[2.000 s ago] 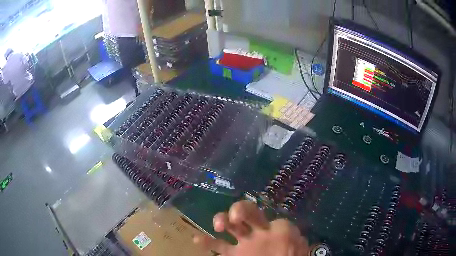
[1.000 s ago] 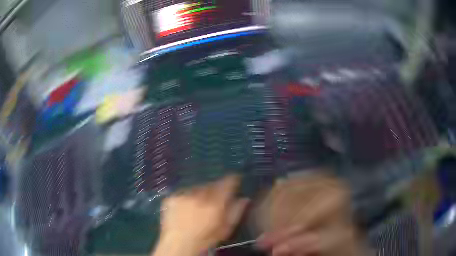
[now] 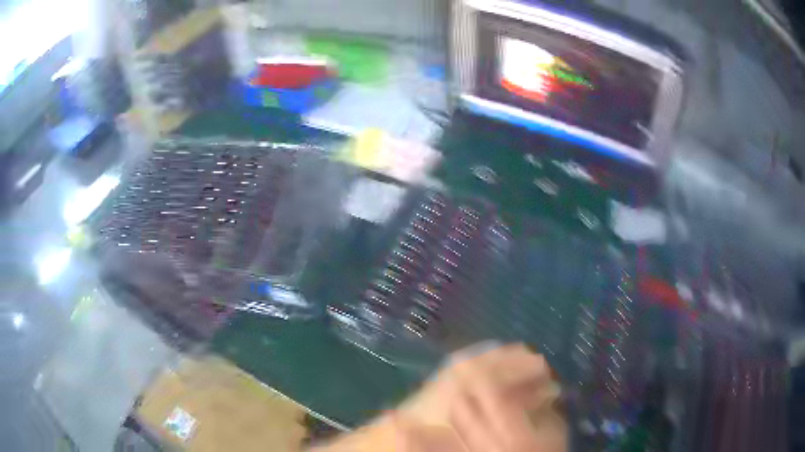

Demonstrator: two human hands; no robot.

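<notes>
The view is blurred. My left hand (image 3: 481, 397) comes in from the bottom edge, fingers bent, over the front of the middle blister tray (image 3: 521, 291). Whether it holds anything cannot be told. My right hand cannot be made out. The middle tray has rows of small dark wired components (image 3: 424, 265) with shiny rims. Another clear tray (image 3: 291, 212) with component rows lies to the left, overlapping a further tray below it. More component rows with reddish leads lie at the right.
A screen (image 3: 565, 79) stands at the back. A blue bin with red contents (image 3: 287, 88), a green card (image 3: 353, 57), papers (image 3: 379, 110) and a white piece (image 3: 373, 199) are behind the trays. Small round parts lie before the screen. Brown cardboard (image 3: 221, 410) is at the lower left.
The view swung right, then back left. Both hands showed together a second ago; now only one is distinguishable, its fingers more bent than two seconds ago.
</notes>
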